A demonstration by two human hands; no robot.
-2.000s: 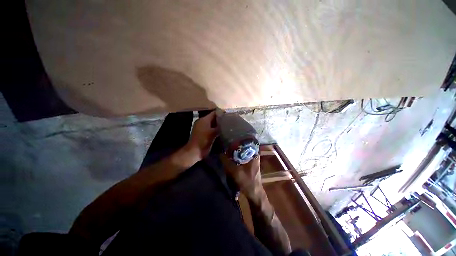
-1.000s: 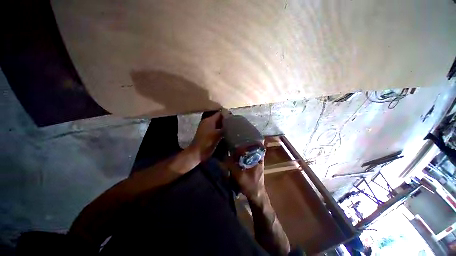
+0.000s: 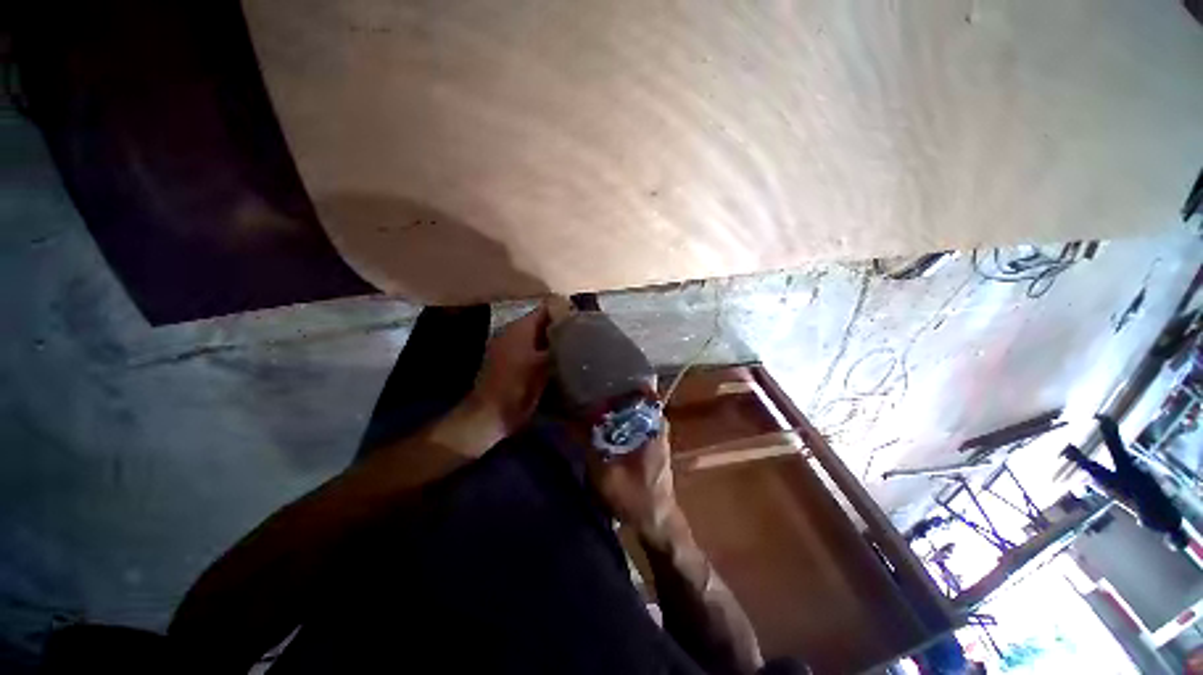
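Note:
The pale plywood panel fills the upper view, its rounded corner at the left. My right hand is closed around the dark nailer, below the panel's near edge. The nailer's nose end is at that edge, and its round cap faces me. My left hand is beside the nose, close to the panel edge. Its fingers are dark and partly hidden, so I cannot tell if they grip the panel, the nailer or nothing.
A dark red-brown board shows beyond the panel's rounded end. A brown open carcass stands to the right of my body. Thin hoses or cables lie on the grey floor. A dark shape, possibly a person, is at the far right.
The panel's rounded end has shifted right in view and more dark board shows. The nailer and both hands are closer to that end. A dark shape has appeared at the far right.

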